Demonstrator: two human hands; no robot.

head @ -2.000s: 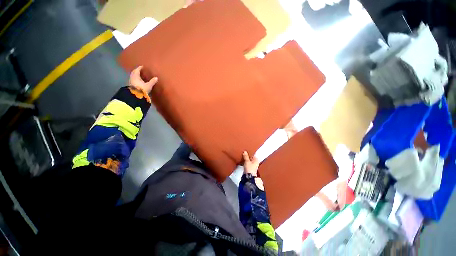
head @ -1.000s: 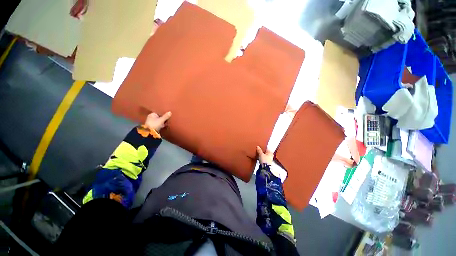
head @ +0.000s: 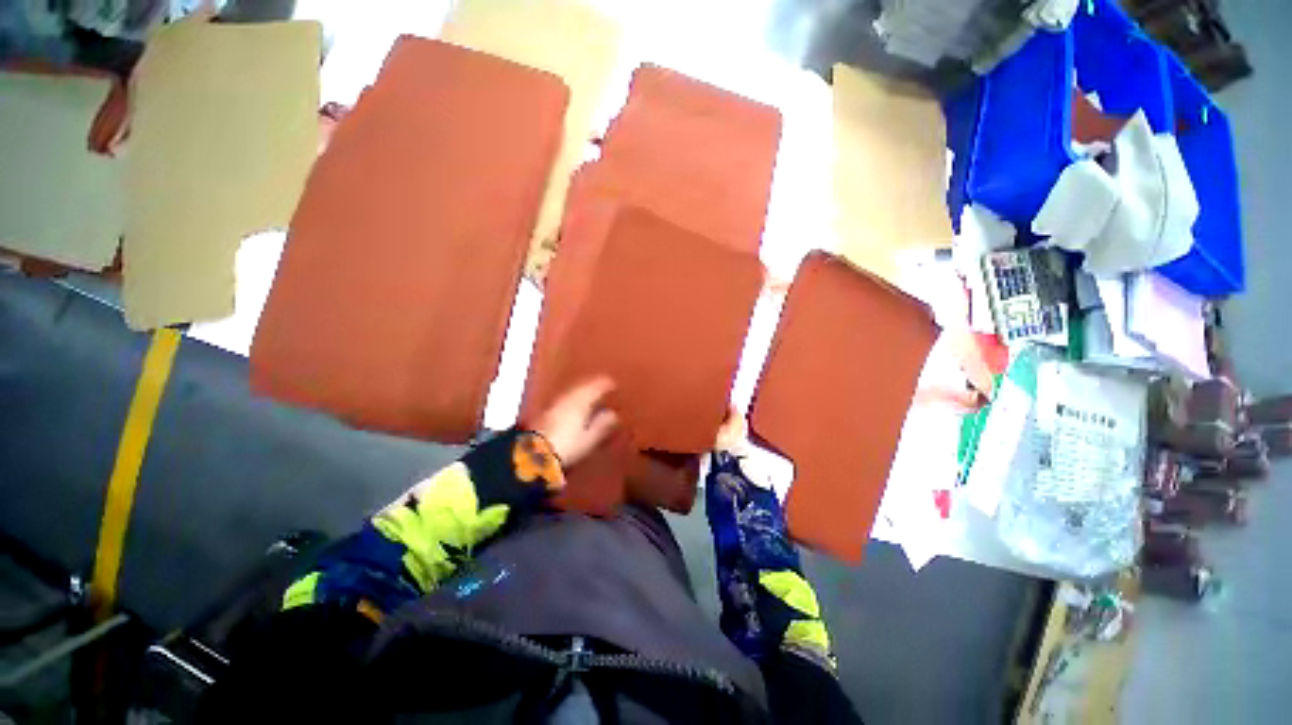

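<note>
A brown panel [head: 666, 326] lies or is held over the centre pile, its near edge bent and raised over other brown pieces. My right hand [head: 730, 432] pinches its near right corner; most of the fingers are hidden. My left hand [head: 578, 421] is over the near left part of the centre pile, fingers apart, with nothing visible between them. A brown panel pile [head: 411, 234] lies left of centre, separate from the centre pile. A smaller notched brown panel pile [head: 843, 375] lies to the right.
Tan boards stand out at the left [head: 220, 156] and behind right [head: 890, 177]. At the right are a calculator [head: 1027, 295], a clear plastic bag [head: 1073, 460], papers and blue bins [head: 1023, 135]. The table's near edge runs in front of me.
The wide panel held in both hands no longer spans the piles; separate left and centre piles show. My left hand has moved right and opened. The view has shifted, showing more at left.
</note>
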